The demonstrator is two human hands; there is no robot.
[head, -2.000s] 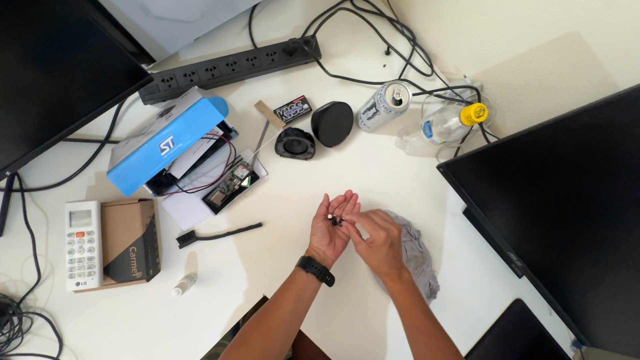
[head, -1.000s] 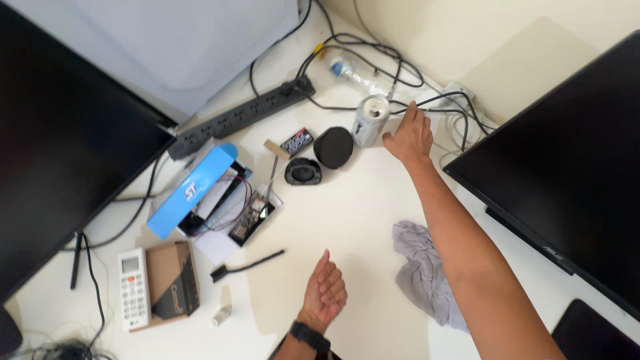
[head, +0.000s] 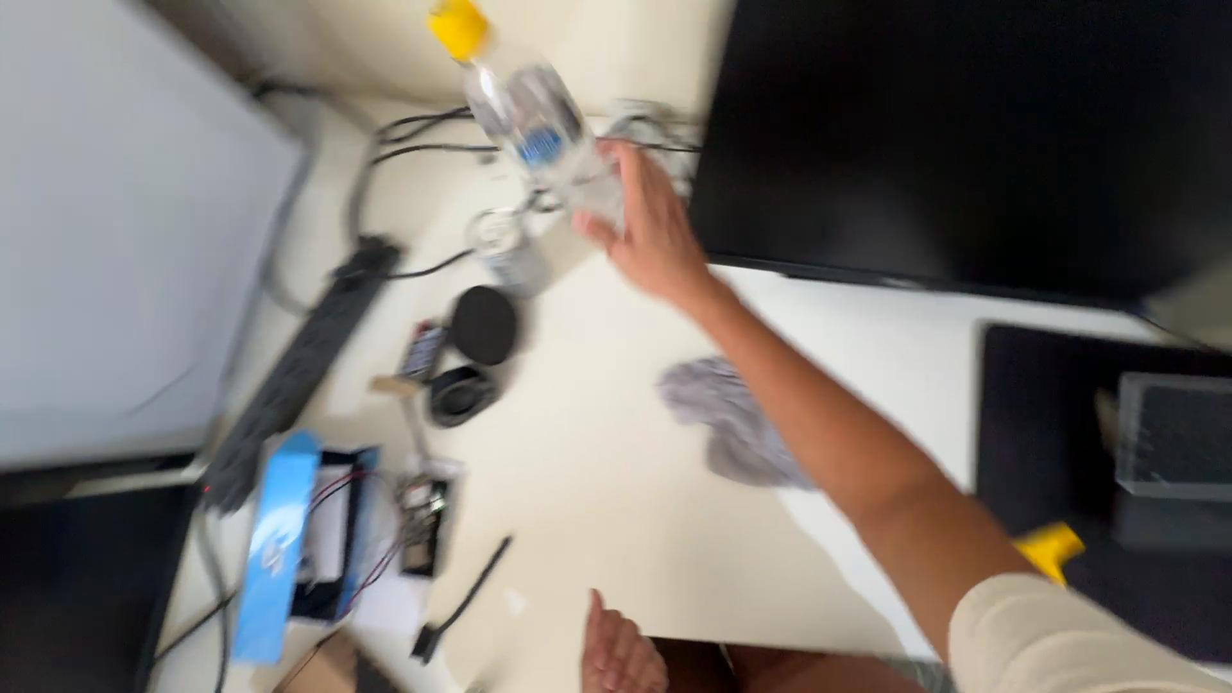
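My right hand [head: 650,226] grips the bottom end of a clear plastic bottle [head: 539,125] with a yellow cap, held tilted near the back of the desk. Just left of it a metal drink can [head: 508,252] stands on the white desk. At the front edge is my left hand [head: 621,650], its fingers curled and its thumb up; whether anything lies inside it cannot be seen. A crumpled grey cloth [head: 727,423] lies beside my right forearm. The view is blurred.
A power strip [head: 298,375] and cables run along the left. Nearby are a round black object [head: 484,325], a blue box [head: 276,549], a circuit board [head: 422,520] and a black brush [head: 462,597]. A large monitor [head: 943,144] stands at the right, with a clear plastic box [head: 1179,438] below it.
My right hand has gone from beside my left hand to the back of the desk and taken hold of the bottle, which lay there earlier. The view has swung to the right.
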